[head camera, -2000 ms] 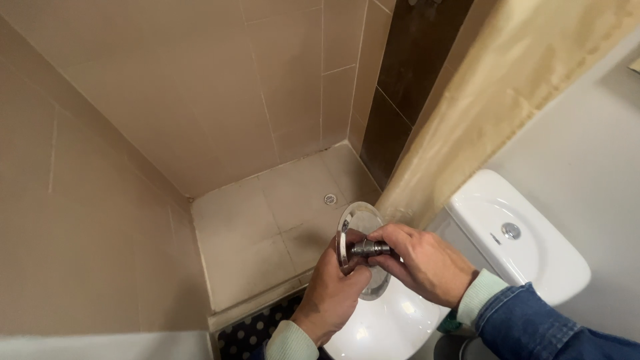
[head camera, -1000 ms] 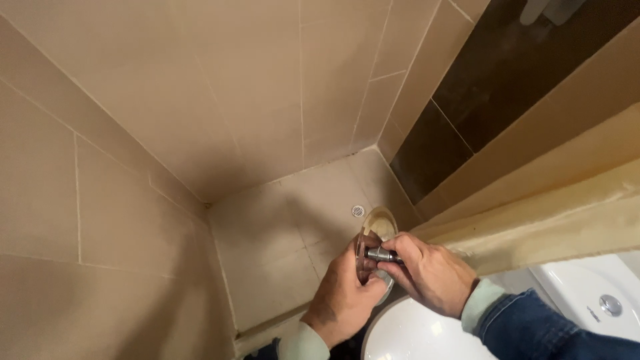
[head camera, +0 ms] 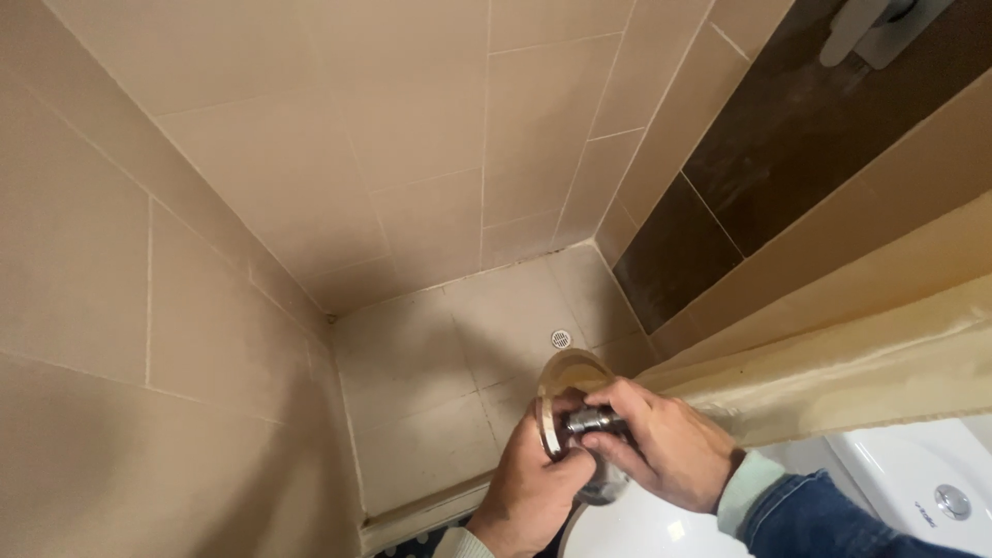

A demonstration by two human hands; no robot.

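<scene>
A round chrome shower head (head camera: pixel 554 418), its shiny disc tilted on edge, is held between both hands at the lower middle of the head view. My left hand (head camera: pixel 535 480) grips the disc's rim from the left, with the thumb in front near its centre. My right hand (head camera: pixel 666 442) has its thumb and fingers around the ribbed metal connector (head camera: pixel 590 421) at the back of the disc. The fingers behind the disc are partly hidden. The lower part of the disc shows below the hands, above the white toilet lid (head camera: pixel 651 527).
The shower floor has a round drain (head camera: pixel 561 339) and a raised sill (head camera: pixel 426 508). A yellowish shower curtain (head camera: pixel 837 380) hangs at the right, above the toilet tank (head camera: pixel 914 480). Up right, a grey metal fixture (head camera: pixel 876 31) is on the dark tiled wall.
The view has swung toward the shower, bringing the wall fixture into sight. Both hands keep hold of the shower head and its connector.
</scene>
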